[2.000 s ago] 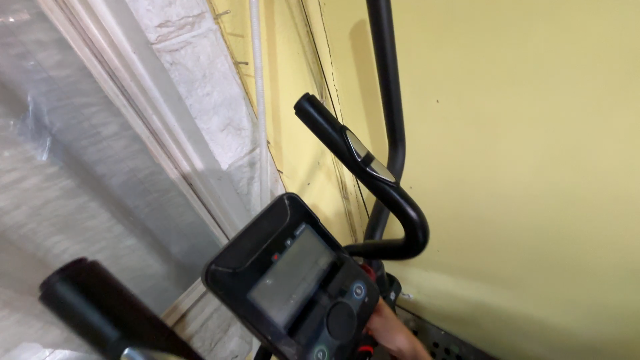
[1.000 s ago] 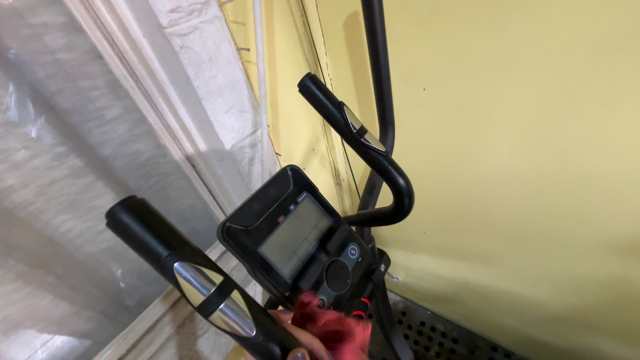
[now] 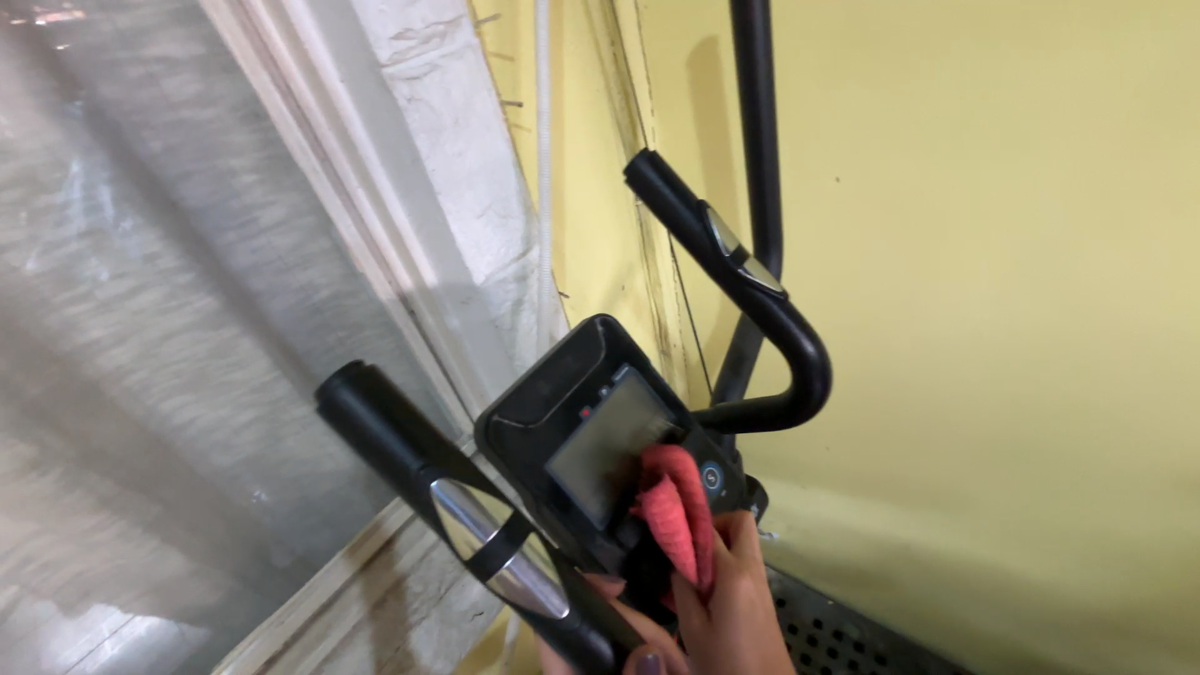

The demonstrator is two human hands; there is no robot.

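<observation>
A red cloth (image 3: 677, 520) is pinched in my right hand (image 3: 736, 600), its folded end against the lower edge of the screen (image 3: 609, 445) on the black exercise machine console (image 3: 553, 375). My left hand (image 3: 633, 633) is wrapped round the lower part of the near black handlebar (image 3: 384, 422), below its metal sensor plates (image 3: 502, 548); part of this hand is behind the bar. The far handlebar (image 3: 806, 375), with similar metal plates, curves up beyond the console. A round button (image 3: 712, 478) shows beside the cloth. The cloth and hand cover the console's lower controls.
A taller black pole (image 3: 757, 141) rises behind the far handlebar, near the yellow wall (image 3: 984, 234). Plastic sheeting (image 3: 169, 281) and a white frame (image 3: 347, 187) stand at the left. A perforated black surface (image 3: 834, 628) lies at the lower right.
The red cloth has moved up onto the screen's lower edge; one second ago it was below the console's controls. More of the near handlebar shows than two seconds ago.
</observation>
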